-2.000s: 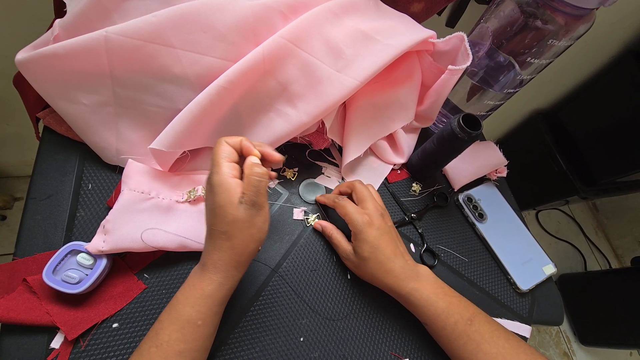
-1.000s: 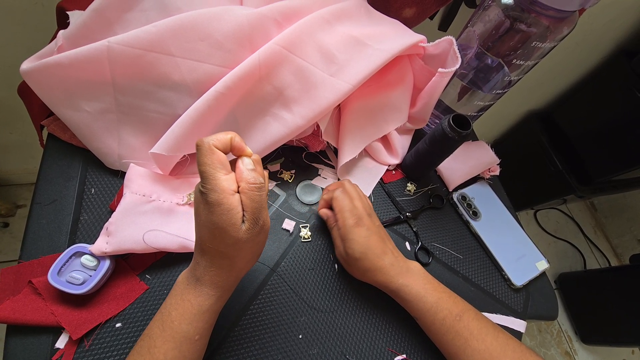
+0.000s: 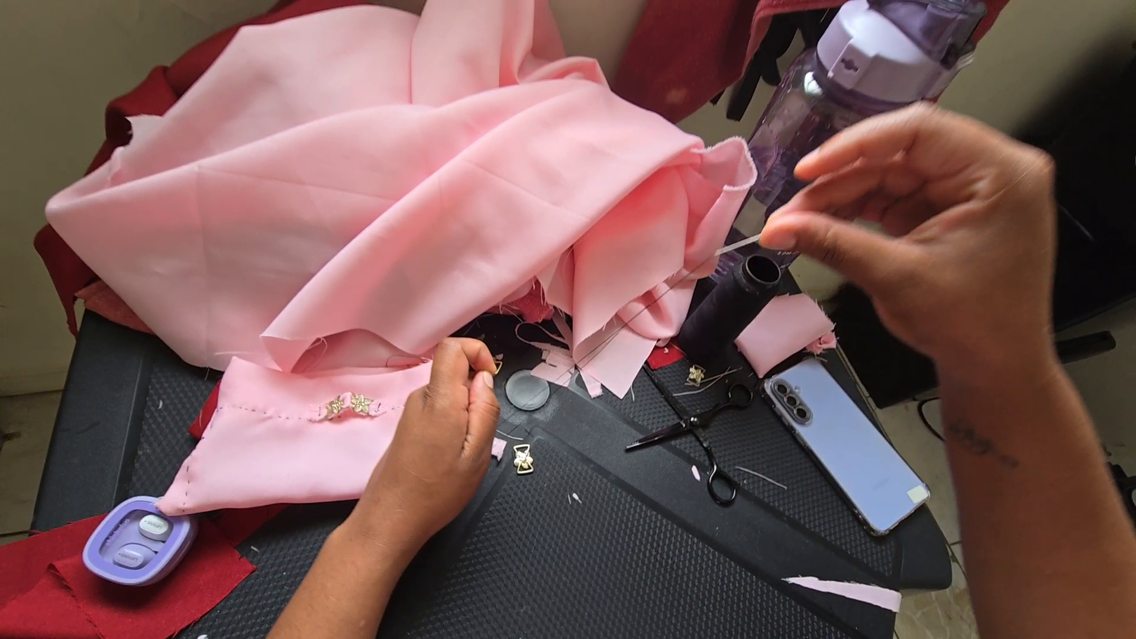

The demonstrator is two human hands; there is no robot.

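Observation:
Raised at the right, my right hand (image 3: 941, 231) pinches a sewing needle (image 3: 738, 244) between thumb and finger. A thin thread (image 3: 639, 311) slants from it down toward my left hand (image 3: 457, 426), whose thumb and fingers are closed over the right end of a stitched pink fabric piece (image 3: 293, 444). A gold metal clasp (image 3: 346, 406) is on that piece. What the left fingertips pinch is mostly hidden; a bit of gold shows beside them. Another gold clasp (image 3: 524, 459) lies on the black textured surface, below a round grey disc (image 3: 527, 390).
Black scissors (image 3: 692, 422) lie open near a black thread spool (image 3: 732, 306), a phone (image 3: 848, 444) and a folded pink scrap (image 3: 785, 330). Behind are a large pink cloth (image 3: 399, 195) and a purple bottle (image 3: 825, 98). Red fabric (image 3: 53, 577) and an earbud case (image 3: 139, 541) sit at left.
My right hand has risen from beside the grey disc to the upper right, drawing thread. My left hand has lowered toward the stitched pink piece, uncovering its clasp.

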